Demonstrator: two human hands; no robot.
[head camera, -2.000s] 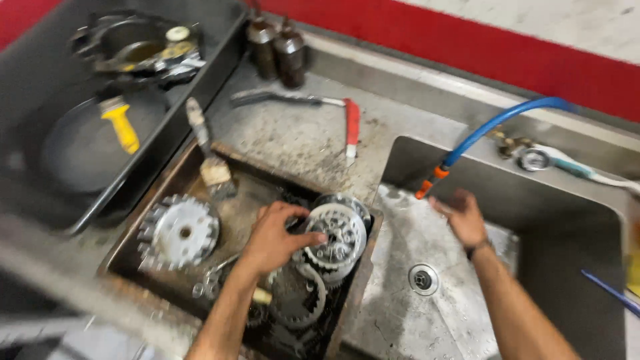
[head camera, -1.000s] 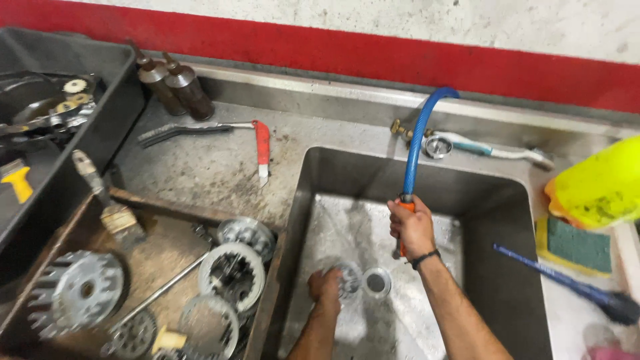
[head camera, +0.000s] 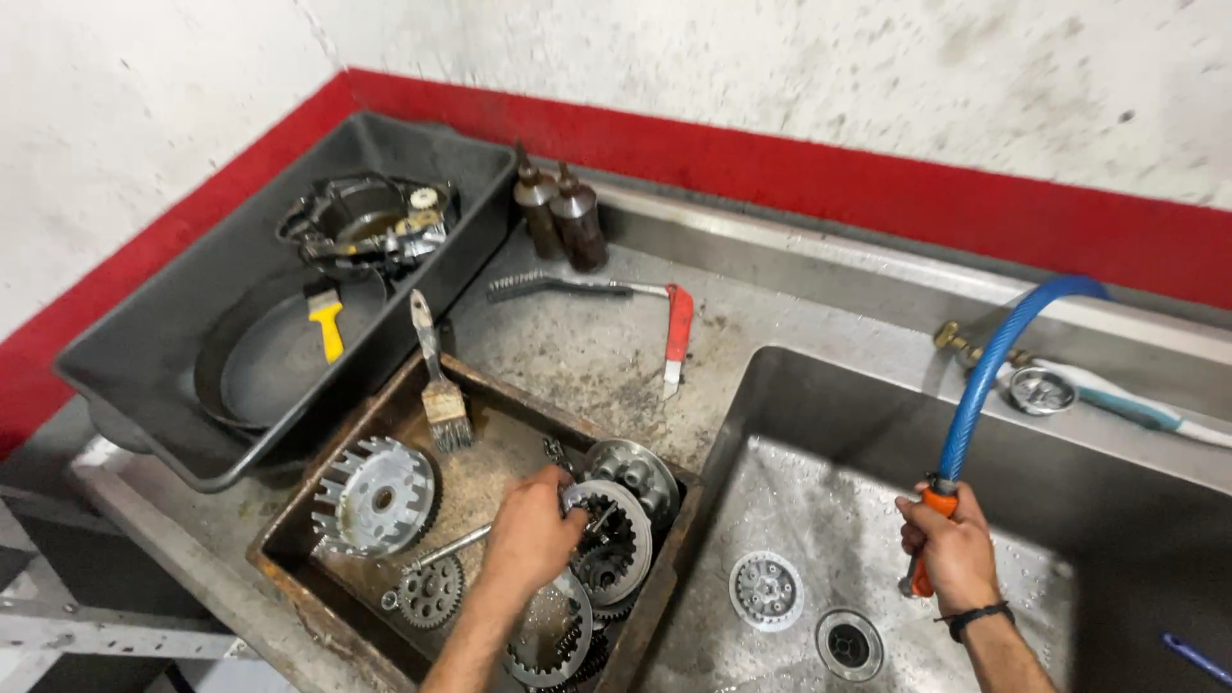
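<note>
My right hand (head camera: 948, 549) grips the orange spray nozzle (head camera: 932, 544) of a blue hose (head camera: 982, 375) above the sink. Inside a rusty metal tray (head camera: 318, 616), my left hand (head camera: 539, 525) touches the ring-shaped metal parts (head camera: 611, 544) at the right side; its fingertips are partly hidden. A toothed clutch basket (head camera: 377, 496), a gear (head camera: 430, 589) and a long metal rod (head camera: 448, 549) lie in the same tray. A round metal clutch part with holes (head camera: 765, 590) rests on the sink floor, left of the drain (head camera: 848, 645).
A black plastic tub (head camera: 164, 356) at left holds a casing (head camera: 366, 221) and a yellow-handled brush (head camera: 327, 322). A paintbrush (head camera: 443, 404) leans on the tray's edge. Behind are a red-handled scraper (head camera: 679, 332), a wire brush (head camera: 539, 284), two bottles (head camera: 577, 226) and a white-and-teal brush handle (head camera: 1116, 395).
My left hand has moved from the round part in the sink to the tray at left. My right hand, free two seconds ago, holds the nozzle. The view has swung left since one second ago.
</note>
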